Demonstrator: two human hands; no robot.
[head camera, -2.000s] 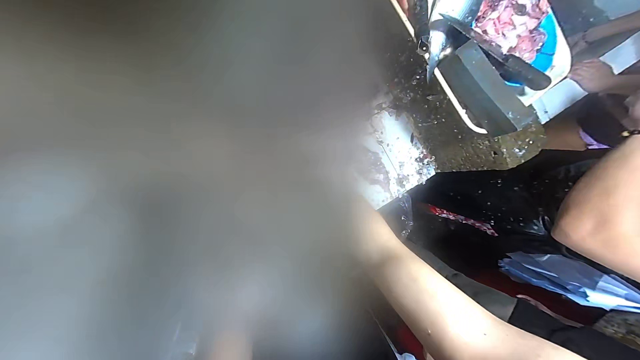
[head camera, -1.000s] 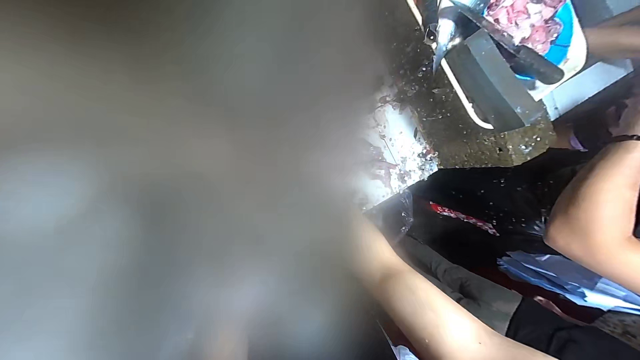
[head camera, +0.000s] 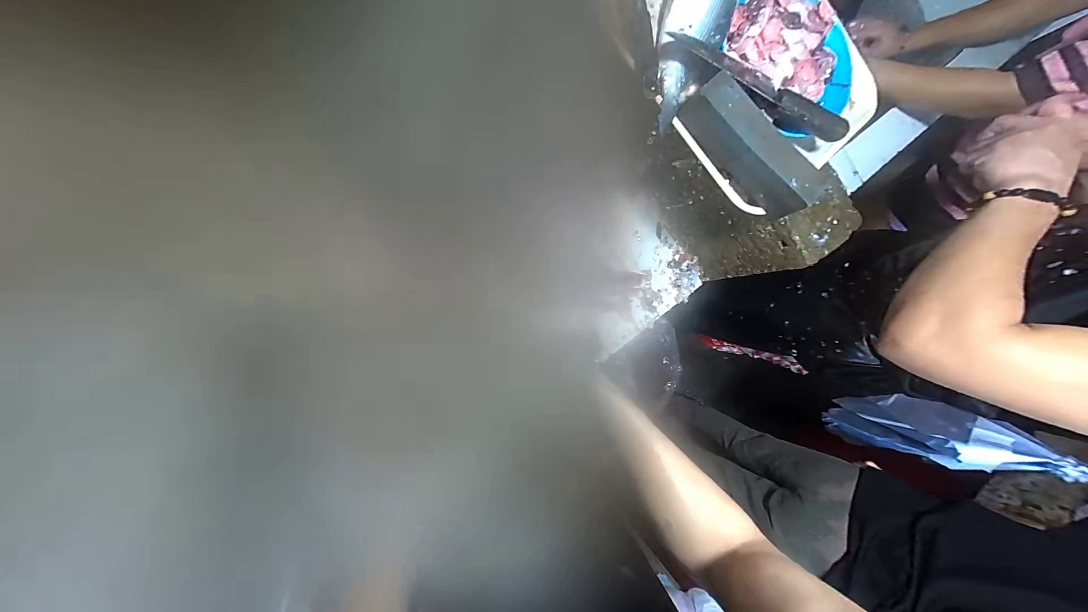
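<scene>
A large blur covers the left and middle of the head view, and neither of my hands can be made out. A bare forearm (head camera: 680, 493) runs from the bottom edge into the blur; whose it is and what its hand holds, I cannot tell. At the upper right, a dark-handled knife (head camera: 807, 115) lies over a grey box-like object (head camera: 748, 144) with a white curved edge. Beside it, cut pieces of pinkish raw meat or fish (head camera: 782, 47) fill a blue-and-white container (head camera: 860, 89).
A person's arm with a beaded bracelet (head camera: 1024, 197) bends at the right, above wet black plastic or apron material (head camera: 765, 314). Other forearms (head camera: 952, 89) reach in by the container. Pale blue plastic bags (head camera: 943, 433) and grey trousers (head camera: 790, 493) are lower right. A wet stone-like edge (head camera: 782, 246) shows mid-right.
The arm with the bracelet has shifted left and its hand now shows. A striped sleeve and two forearms have come into view beside the container. The blur stays in place.
</scene>
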